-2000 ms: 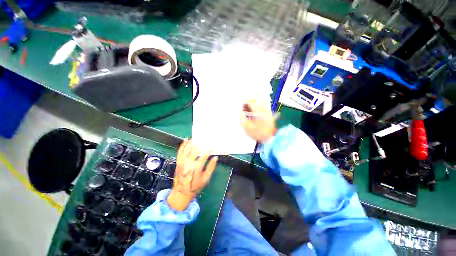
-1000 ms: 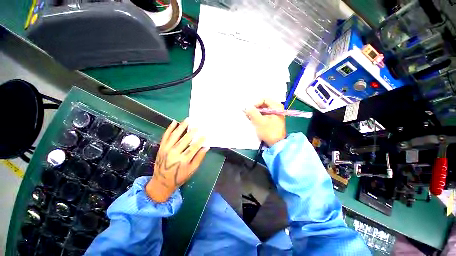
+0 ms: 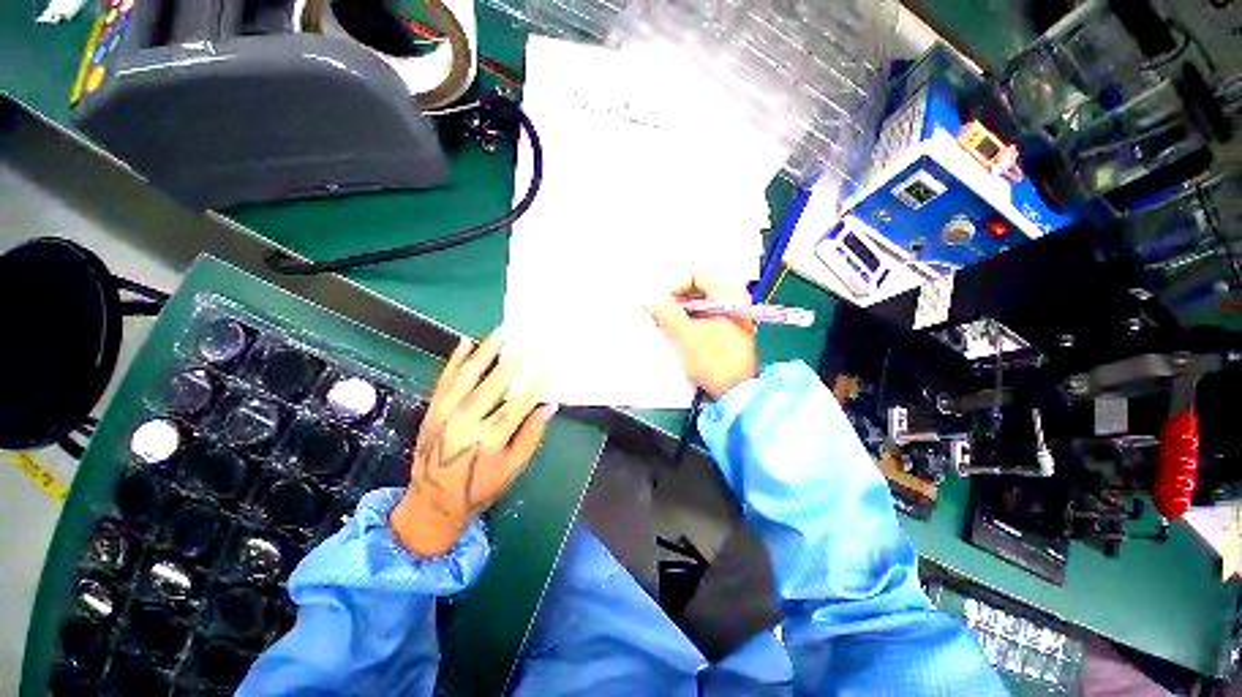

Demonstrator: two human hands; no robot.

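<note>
A large white record sheet (image 3: 613, 232) lies on the green bench in front of me. My right hand (image 3: 711, 341) grips a thin pale pinkish pen (image 3: 752, 312), its tip at the sheet's lower right part. My left hand (image 3: 467, 443) is bare and holds nothing; its fingers are apart and rest on the sheet's lower left corner. The writing near the top of the sheet is too faint to read.
A blister tray (image 3: 225, 504) with round black parts lies at the left. A grey tape dispenser (image 3: 259, 123) and black cable stand behind it. A blue tester (image 3: 940, 204), black fixtures and a red clamp handle (image 3: 1175, 466) are at the right. Clear trays (image 3: 790, 68) lie behind the sheet.
Since the earliest frame the view has moved closer to the sheet. Since one second ago, my right hand with the pen has moved slightly left over the sheet. My left hand stays at its corner.
</note>
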